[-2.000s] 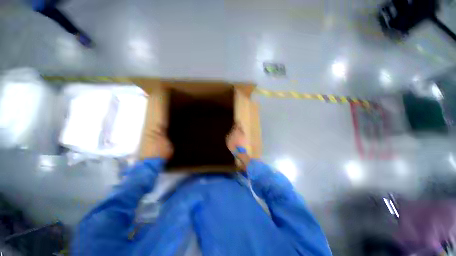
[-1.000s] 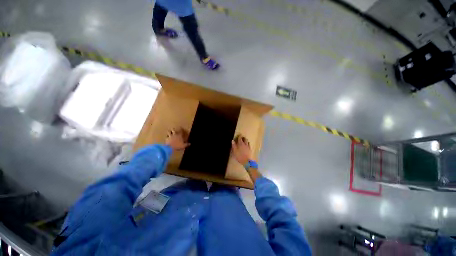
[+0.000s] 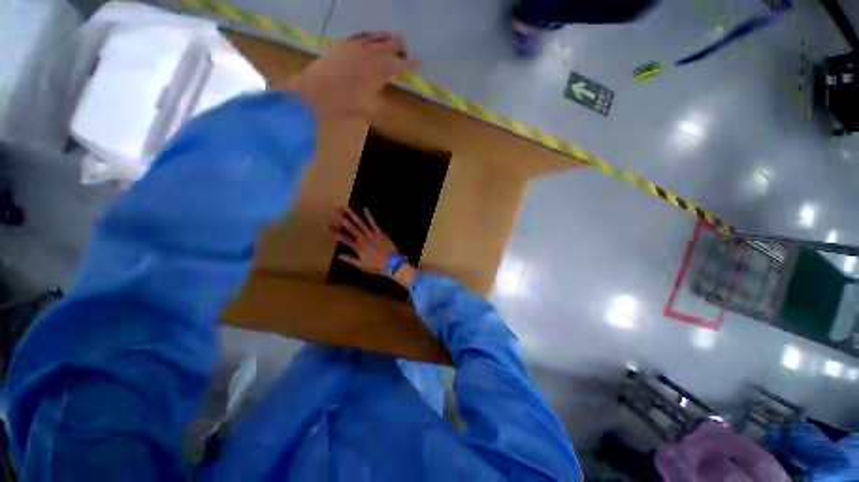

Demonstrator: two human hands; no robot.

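A brown carton [image 3: 485,207] stands right in front of my body, its flaps around a dark opening. My left hand [image 3: 360,71] is raised over the far left part of the carton, near the far flap. Its fingers point right and look bent; whether they touch the flap is unclear. My right hand [image 3: 369,249], with a blue band at the wrist, is over the dark opening with its fingers spread, and nothing shows in it. The carton's inside is too dark to see into.
White foam inserts [image 3: 141,80] lie left of the carton, beside a whitish wrapped stack [image 3: 38,71]. Yellow-black tape [image 3: 650,188] crosses the floor past the carton. A person's dark legs [image 3: 575,11] are at the top. A metal rack [image 3: 801,282] stands right, beyond a red floor outline.
My left hand has moved from the left flap to the carton's far side. My right hand has moved left from the right flap to over the opening. The flaps look spread wider.
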